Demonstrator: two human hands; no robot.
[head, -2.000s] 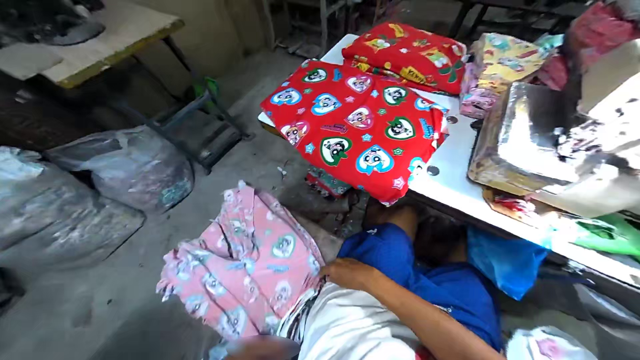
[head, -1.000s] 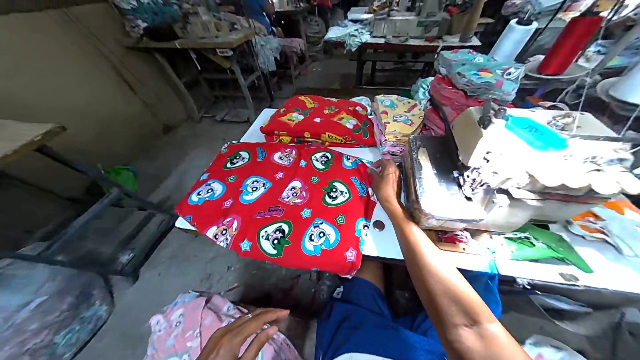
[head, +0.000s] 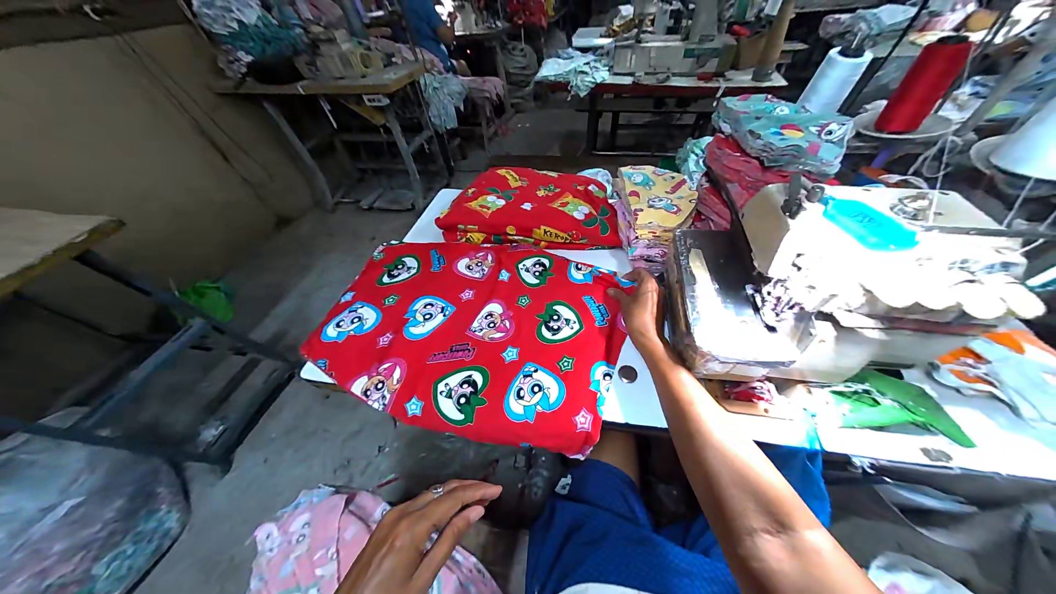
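Note:
Red cartoon-print fabric [head: 503, 355] lies spread on the white sewing table [head: 639, 400], its near edge hanging over. My right hand [head: 639, 305] rests at the fabric's right edge, fingers on a bunched corner; whether they pinch it is unclear. My left hand [head: 425, 532], with a ring on one finger, hovers over pink printed fabric [head: 318, 544] at the lower left and holds nothing. Behind the spread fabric sits a folded red printed bundle [head: 528, 206], beside a stack of yellow and pink printed pieces [head: 657, 202].
A sewing machine [head: 891, 264] stands on the right of the table, with a plastic-wrapped box-like part [head: 718, 305] at its left. Green cloth [head: 899, 408] lies in front. Thread cones [head: 924, 87] stand at the upper right. A filled sack [head: 82, 503] is on the floor. A person [head: 429, 33] sits far back.
My right hand has gone from my lap to the red fabric's right edge. My left hand has come into clearer view over the pink fabric. The view has swung up and right.

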